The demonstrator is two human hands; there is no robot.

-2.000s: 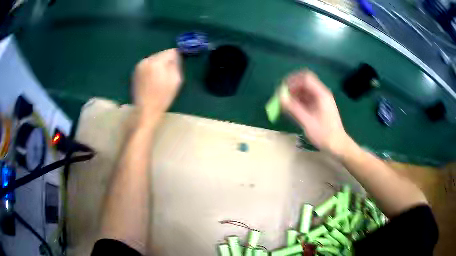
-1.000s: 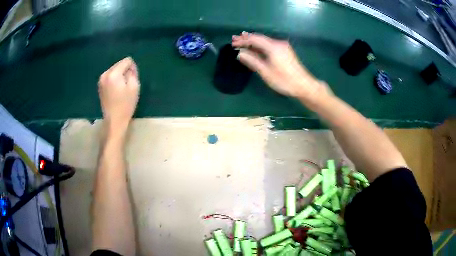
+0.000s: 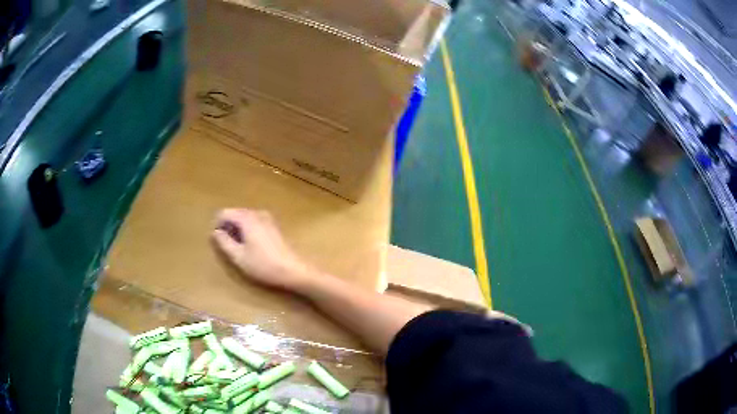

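Note:
My right hand (image 3: 257, 247) is over the large brown carton (image 3: 267, 174), its fingers curled. Something small and dark shows between the fingers, but I cannot tell if it is an object or shadow. My left hand is not in view. Green battery cells (image 3: 242, 385) with thin leads lie in a loose pile at the bottom left, below the hand and apart from it. A black housing (image 3: 46, 196) is on the green conveyor belt (image 3: 105, 210) at the left, with a blue round assembly (image 3: 90, 165) beside it.
Another black housing (image 3: 149, 50) is farther along the belt. The carton's tall printed flap (image 3: 299, 97) rises ahead. A green floor with yellow lines (image 3: 465, 162) runs at the right, with a small open box (image 3: 659, 247) and cluttered benches beyond.
The view has swung right to the carton and floor. My right hand has moved from the housing to over the carton. My left hand has left the picture.

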